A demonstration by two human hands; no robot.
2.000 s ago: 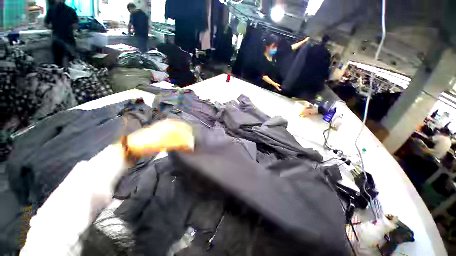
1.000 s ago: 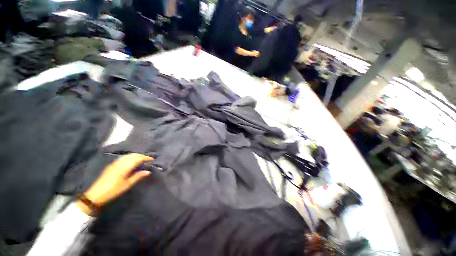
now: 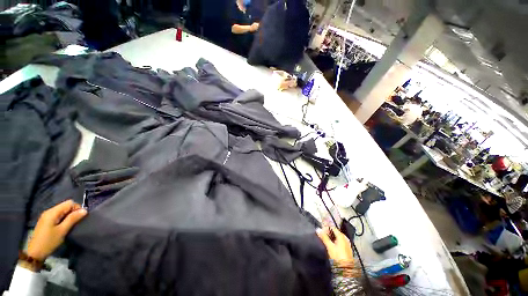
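Observation:
A dark grey jacket (image 3: 191, 214) is spread across the near part of the white table, its near part hanging towards me. My left hand (image 3: 58, 226) grips its left edge between thumb and fingers. My right hand (image 3: 336, 244) pinches its right edge. A thin pale zip line shows beside my left fingers. More dark grey jackets (image 3: 133, 98) lie rumpled beyond it and at the left, with pale zip lines on them.
At the right lie a black and white spray gun (image 3: 368, 196), black cables (image 3: 294, 185), a dark green spool (image 3: 385, 243), a blue and white cylinder (image 3: 393, 266) and a red spool (image 3: 395, 281). A red spool (image 3: 179, 34) stands at the far edge. A person (image 3: 246, 23) stands beyond.
My left hand was open above the cloth and now holds the jacket's left edge. My right hand has come clearly into view on the right edge. The view has turned to the right.

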